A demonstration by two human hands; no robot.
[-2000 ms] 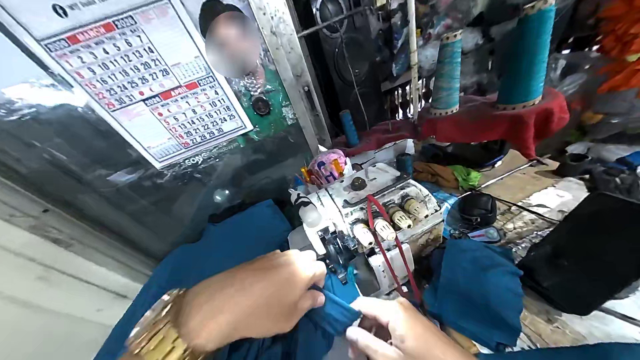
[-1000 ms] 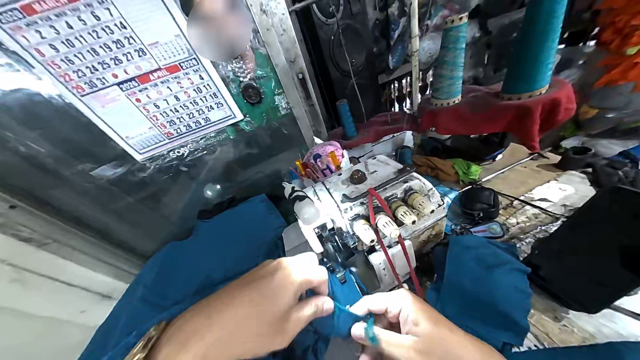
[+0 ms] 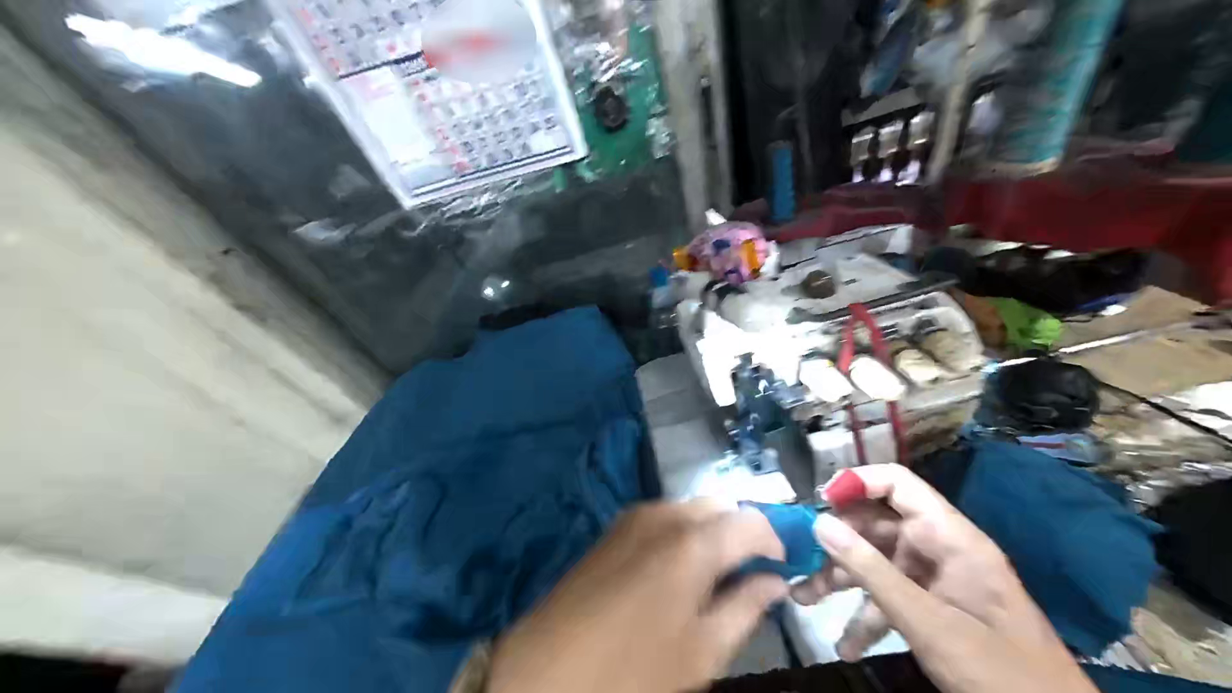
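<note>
A small folded piece of blue fabric is pinched in my left hand, below the needle area of a white overlock sewing machine. My right hand is at the right edge of that piece, thumb and fingertips around it; whether they grip it is blurred. Something red shows at the tip of my right index finger. A large heap of blue fabric lies to the left of the machine. A red strap or cord hangs over the machine's front dials.
More blue fabric lies right of the machine, near a black round object. A pink pincushion-like bundle sits behind the machine head. A tall teal thread cone stands on red cloth. A calendar hangs at the upper left.
The blue piece and both hands have come away from the needle area, toward me. My right fingers have spread more. The view has swung left.
</note>
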